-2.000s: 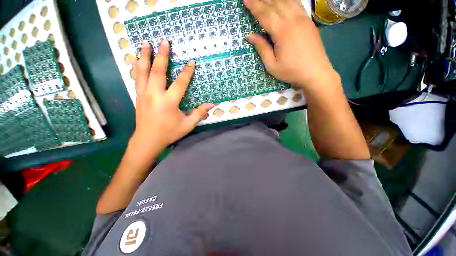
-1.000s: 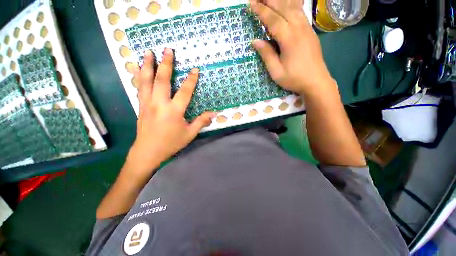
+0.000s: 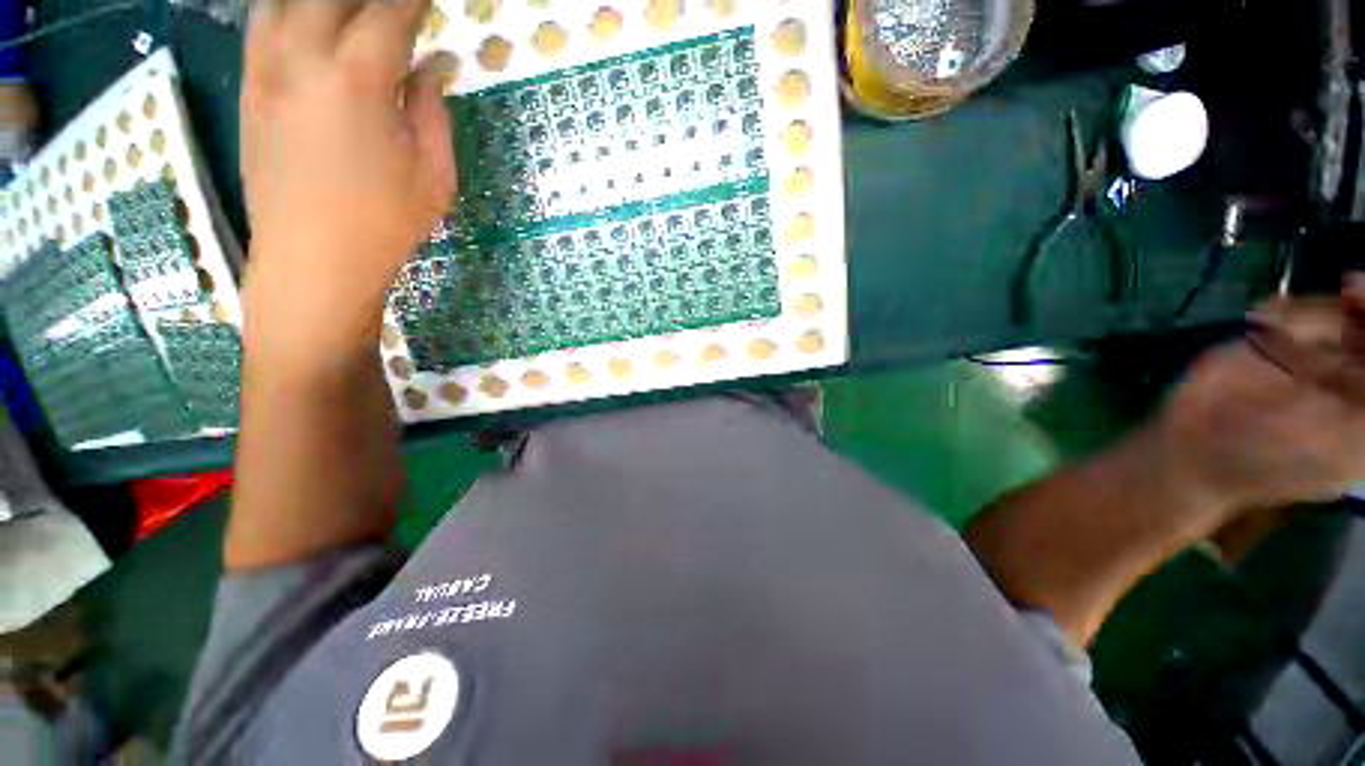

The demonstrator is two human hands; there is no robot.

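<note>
Two green PCB panels (image 3: 644,210) lie one above the other on a white perforated tray (image 3: 828,299) in front of me. My left hand (image 3: 337,142) is over the tray's upper left side, covering part of its edge and the panels' left end; its fingers are bent and partly cut off by the top edge. Whether it grips the tray cannot be told. My right hand (image 3: 1272,397) is blurred at the far right, away from the panels, beyond the bench's front edge. What it touches cannot be told.
Another perforated tray (image 3: 135,112) with smaller PCB panels (image 3: 150,240) lies at the left. A yellow-rimmed tin (image 3: 913,105) with silvery contents stands right of the main tray. Dark-handled pliers (image 3: 1081,247), a white round-topped object (image 3: 1166,133) and cables are at the bench's right side.
My right hand has left the panels and moved far right. My left hand has moved up and left from the panels' middle. The view has shifted and the panels' right end is uncovered.
</note>
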